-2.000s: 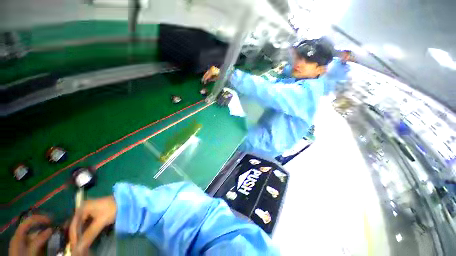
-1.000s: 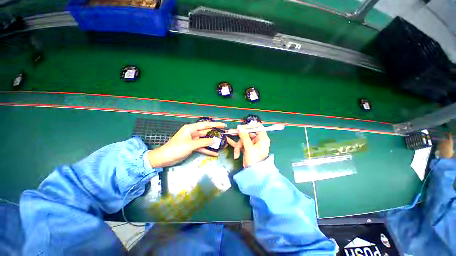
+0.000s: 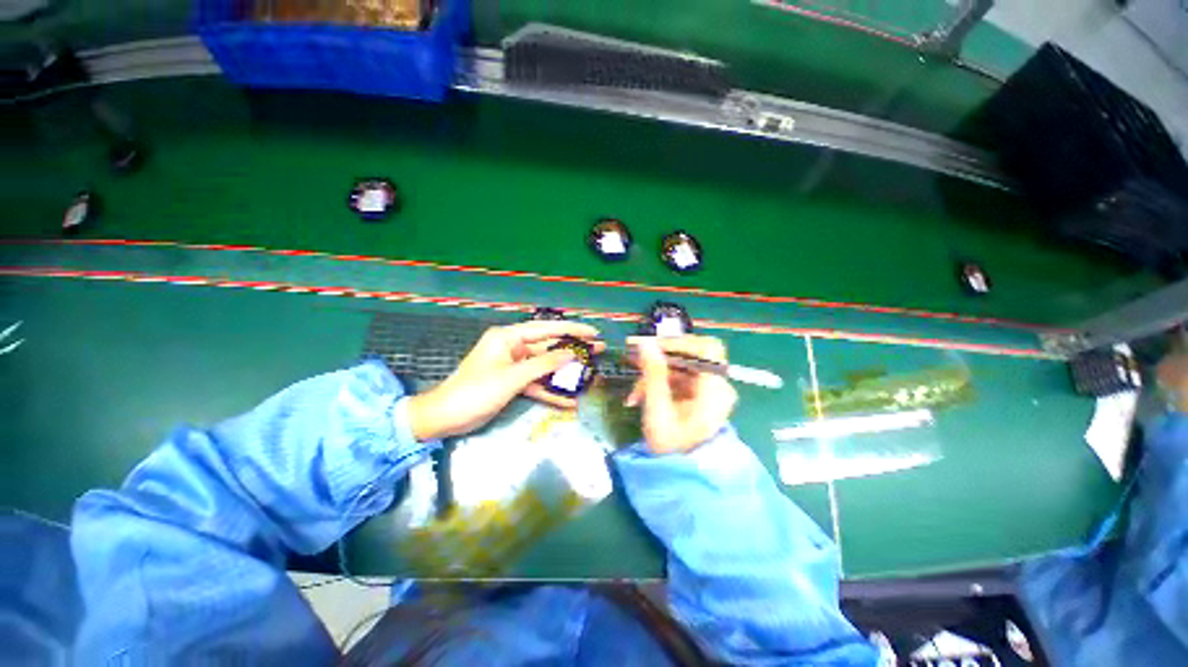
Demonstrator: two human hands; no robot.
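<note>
My left hand [image 3: 485,379] holds a round black electronic module [image 3: 571,369] with a pale square on its face, above a glossy clear sheet [image 3: 521,464] with yellow patches. My right hand [image 3: 685,391] grips a slim pen-shaped tool [image 3: 734,370] just right of the module; its white end points right. The tool's tip is too small to place exactly. Another round module [image 3: 668,321] sits behind my right hand at the red line. A further dark module [image 3: 547,315] is partly hidden behind my left fingers.
Several modules lie on the green belt [image 3: 482,222]. A dark perforated mat [image 3: 424,347] lies behind my left hand. A clear strip with yellow-green patches [image 3: 899,388] is at right. Beyond the belt are a blue bin [image 3: 332,63], a slotted rack [image 3: 612,63] and black trays [image 3: 1088,150]. A person's sleeve [image 3: 1088,593] shows at right.
The view has swung from the right side to the bench. Since one second ago, my right hand and tool have moved slightly right, away from the held module, which stays in my left hand.
</note>
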